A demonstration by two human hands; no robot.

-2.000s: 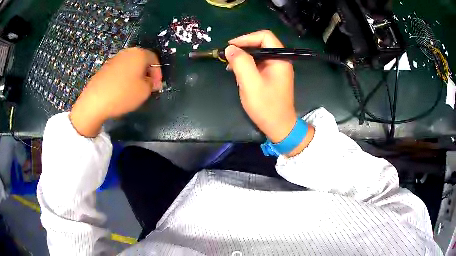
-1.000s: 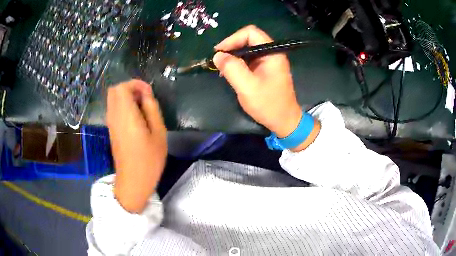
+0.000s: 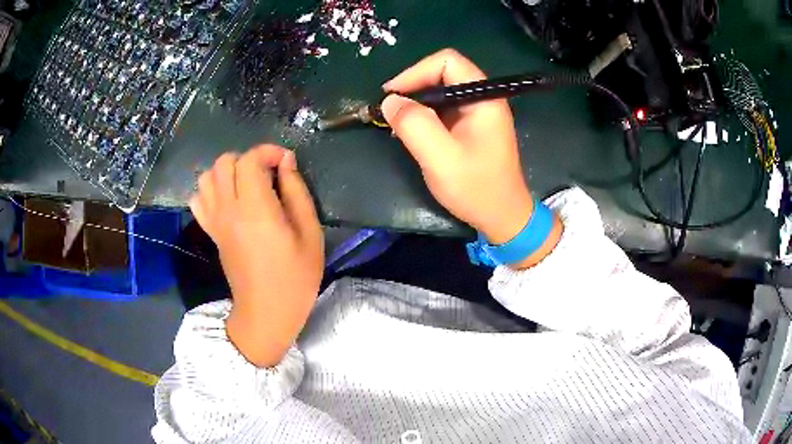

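My right hand (image 3: 473,152) holds a soldering iron (image 3: 486,89) like a pen, its tip pointing left. A small bluish-silver circuit board (image 3: 304,119) lies on the mat at the iron's tip; whether they touch is unclear. My left hand (image 3: 265,225) is just below the board, fingers curled and thumb near the forefinger; whether a fine lead or solder is between the fingertips cannot be seen. A dark pile of small black components (image 3: 267,65) lies beyond the board. White-and-red components (image 3: 360,24) lie loose behind it.
A clear blister tray (image 3: 130,82) of modules lies at left. The black soldering station (image 3: 669,78) with a red light and looped cable stands at right, beside a yellow and dark wire bundle (image 3: 764,130). The mat's front edge runs above a blue bin (image 3: 156,247).
My left hand has moved from beside the black pile down toward the mat's front edge. The iron's tip has moved left and down to the small board. The view has shifted slightly.
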